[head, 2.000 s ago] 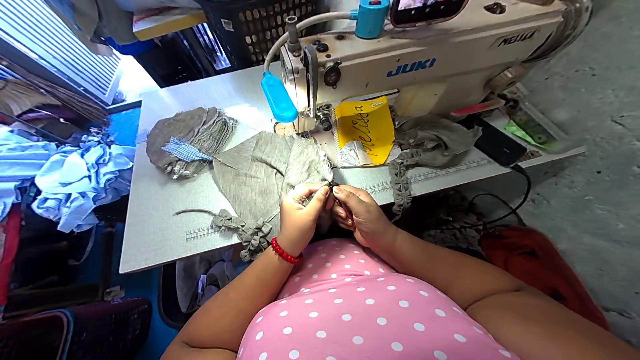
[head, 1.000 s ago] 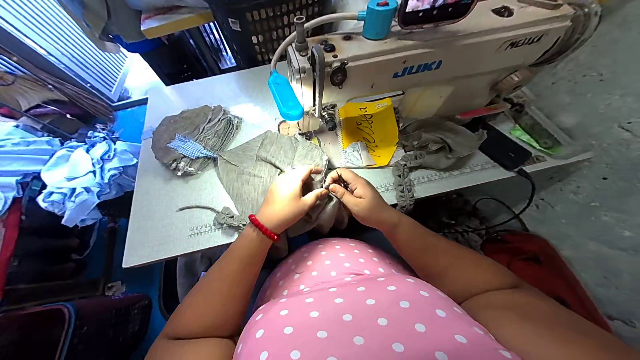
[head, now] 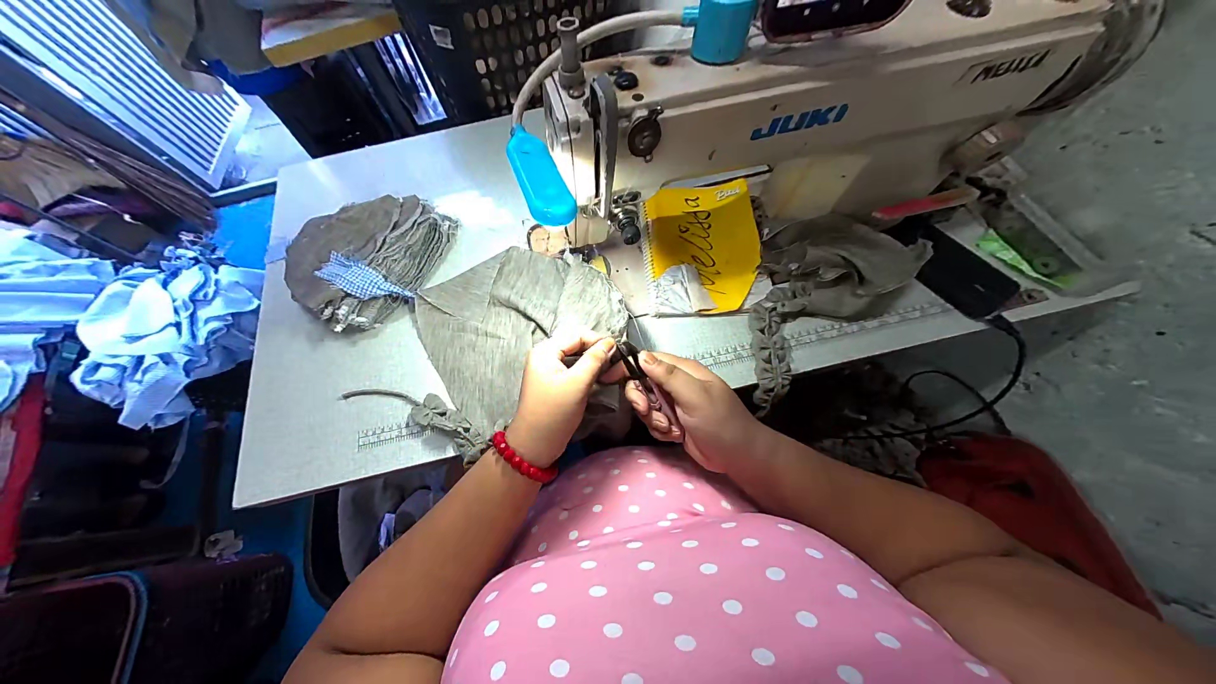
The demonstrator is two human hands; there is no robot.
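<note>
My left hand (head: 560, 389), with a red bead bracelet at the wrist, pinches the edge of a grey-green fabric piece (head: 484, 323) that lies on the sewing table. Close beside it, my right hand (head: 689, 404) grips a small dark tool (head: 651, 385), perhaps thread snips, its tip at the fabric edge by my left fingertips. The needle area of a Juki sewing machine (head: 703, 123) is just beyond the fabric. A gathered fabric strip (head: 446, 423) trails by my left wrist.
A stack of grey fabric pieces (head: 366, 252) with a checked blue scrap lies at left on the table (head: 304, 418). A yellow notebook cover (head: 708, 247) bearing writing, bunched ruffled fabric (head: 836, 271) and a black box with a cable (head: 964, 271) lie at right. A blue lamp (head: 541, 176) hangs near the needle.
My right hand has drawn slightly back from my left, and the dark tool now shows in it. The fabric stays pinched in my left hand.
</note>
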